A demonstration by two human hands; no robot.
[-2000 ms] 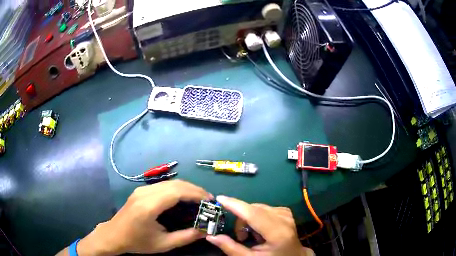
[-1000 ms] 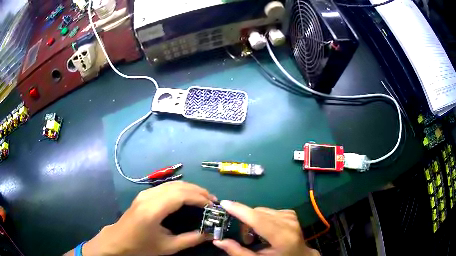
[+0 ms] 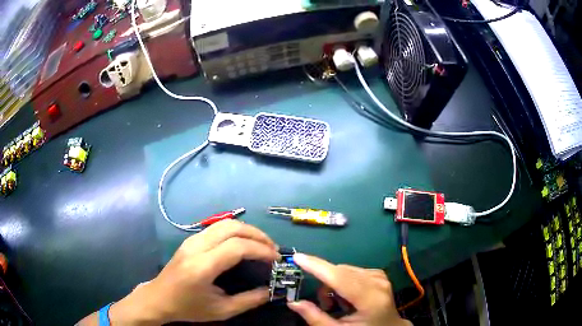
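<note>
A small charger circuit board (image 3: 286, 278) is held upright between both hands at the bottom centre. My left hand (image 3: 207, 274) grips its left side with thumb and fingers. My right hand (image 3: 351, 290) pinches its right side. Above the hands, red and black alligator clips (image 3: 219, 218) lie on the mat, the black one mostly hidden by my left hand. A yellow pen-like tool (image 3: 313, 217) lies to their right. The red USB tester (image 3: 419, 207) lies at the right with a white plug and an orange cable (image 3: 411, 274).
The flat grey-white paddle (image 3: 290, 137) lies mid-mat on the white cable. Behind stand the red power box (image 3: 64, 95), the pale instrument (image 3: 274, 51) and the black fan (image 3: 424, 63). A loose board (image 3: 76, 155) lies left, with rows of boards (image 3: 554, 255) at far right.
The bench things have shifted slightly right and down in the picture. Both hands still hold the board, now tilted a little differently, and my left hand covers more of the black clip.
</note>
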